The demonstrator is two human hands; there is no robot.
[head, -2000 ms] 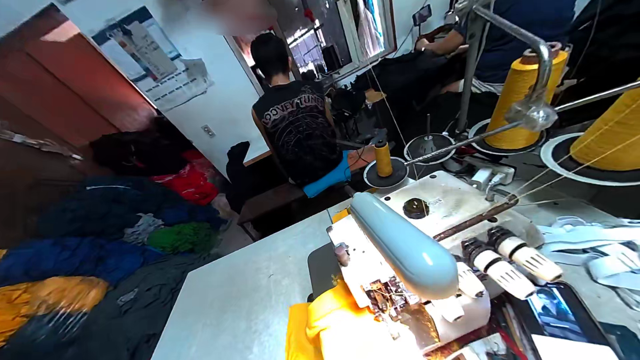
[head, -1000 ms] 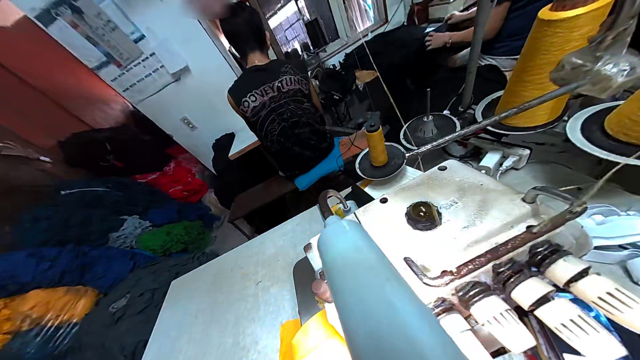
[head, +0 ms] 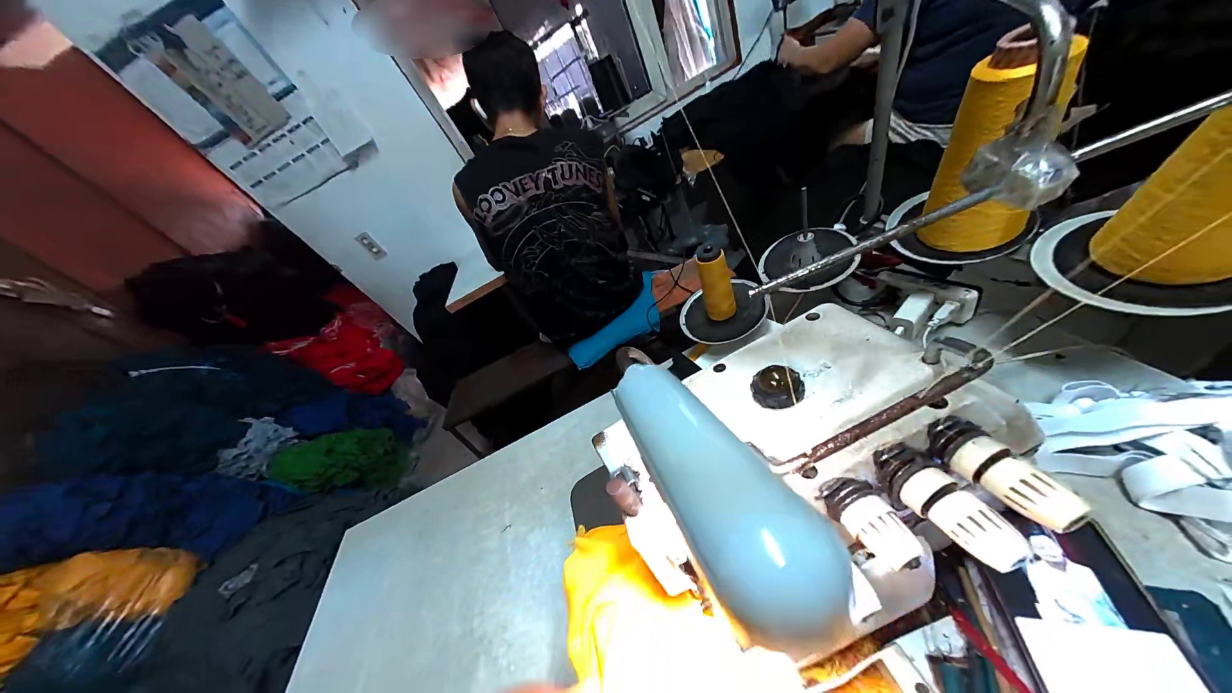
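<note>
An overlock-type sewing machine (head: 837,385) with cream tension knobs (head: 962,510) stands on a pale worktable (head: 452,568). A blue-grey lamp head (head: 731,500) hides much of its sewing area. Bright yellow-orange cloth (head: 606,587) lies at the machine's front left, washed out by light lower down. A sliver of skin at the bottom edge, beside this cloth, seems to be my left hand (head: 536,688); its fingers and any hold are hidden. My right hand does not show. A small pinkish-brown thing by the lamp cannot be made out.
Yellow thread cones (head: 991,154) stand behind the machine under a metal thread stand (head: 895,226). White elastic bands (head: 1155,433) lie at right. Piled garments (head: 337,462) fill the floor at left. A person (head: 553,202) sits ahead, back turned; another person's arm (head: 833,48) shows at top right.
The view has shifted and come nearer to the machine than it was two seconds ago. The lamp head appears at a different angle across the machine. No clear hand movement shows.
</note>
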